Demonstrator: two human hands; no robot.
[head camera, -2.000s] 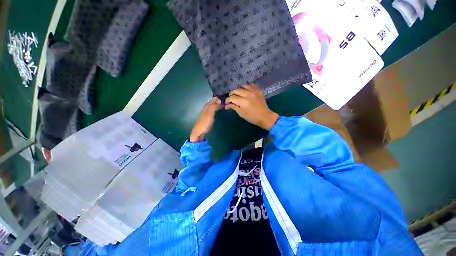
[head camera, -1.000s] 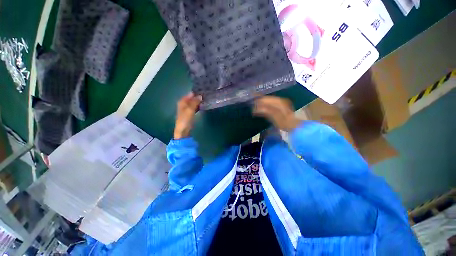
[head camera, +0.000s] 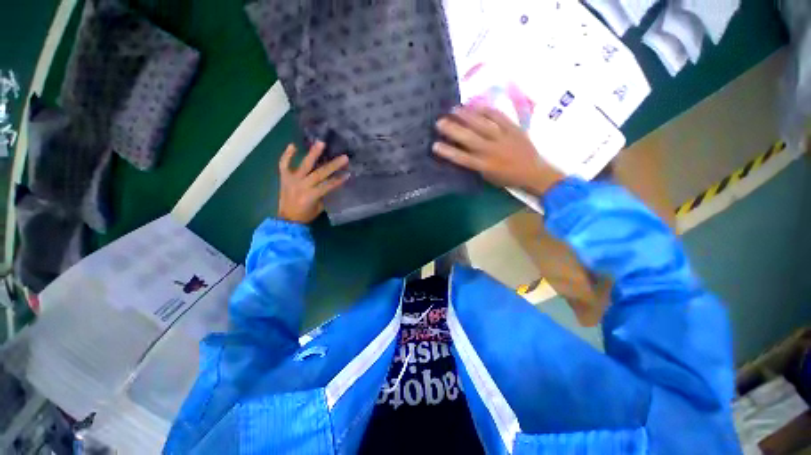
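A dark grey bubble bag (head camera: 373, 89) lies on the green work surface in front of me, its clear-edged end towards me. My left hand (head camera: 307, 182) rests at the bag's lower left edge with fingers spread. My right hand (head camera: 489, 147) lies at the bag's right edge, partly over the white flat box blanks (head camera: 569, 107) with the pink headphone picture. Its fingers are spread, and I cannot tell whether they grip anything.
Opened white cartons (head camera: 133, 293) stand at the lower left. Filled dark bags (head camera: 156, 107) lie on the belt past the pale rail (head camera: 233, 151). White folded pieces (head camera: 680, 35) lie at the upper right. Brown cardboard (head camera: 556, 267) is below the bench edge.
Both hands have moved from the bag's open end up onto its sides. My right hand has come back to the bag's right edge. The whole view has shifted, so things sit further left.
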